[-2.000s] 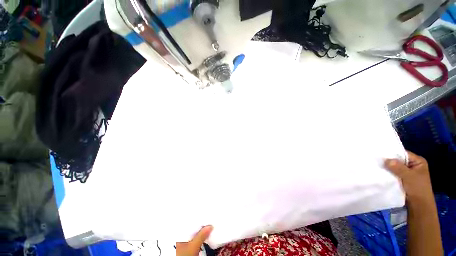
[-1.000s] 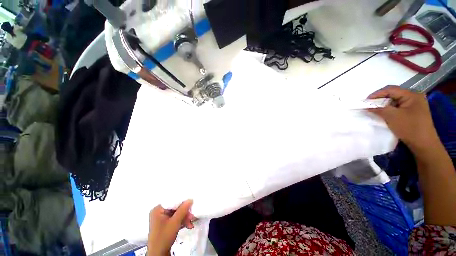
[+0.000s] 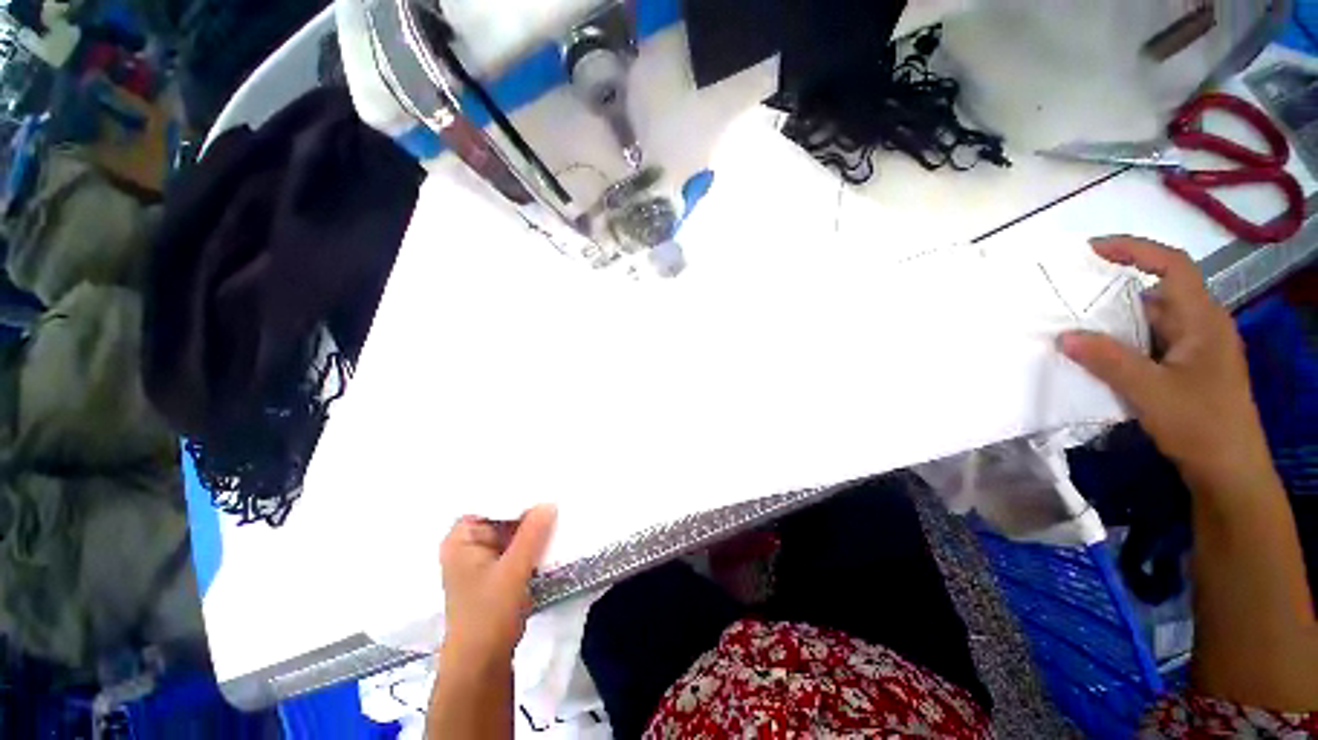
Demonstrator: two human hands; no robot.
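A white fabric panel (image 3: pixel 694 390) lies over the sewing table, its back part reaching the presser foot and needle (image 3: pixel 643 224) of the sewing machine (image 3: pixel 499 44). My left hand (image 3: pixel 494 571) is at the panel's near left edge, thumb on top, fingers curled; it pinches the cloth there. My right hand (image 3: pixel 1178 354) is at the panel's right end, thumb and fingers around a folded corner with thin dark lines. A small blue part (image 3: pixel 695 188) is beside the needle. Whether the needle is in the cloth is too blurred to tell.
A dark cloth pile (image 3: pixel 275 260) with black looped trim (image 3: pixel 260 470) lies left of the machine. More looped trim (image 3: pixel 896 116) is behind the needle. Red-handled scissors (image 3: pixel 1236 166) and a thin black cord (image 3: pixel 1052 205) lie at right. A blue crate (image 3: pixel 1062 607) stands below.
The panel's near edge has moved back from my lap, showing the table's ruler strip. My right hand has moved up from the lower right corner. My left hand has moved up and left.
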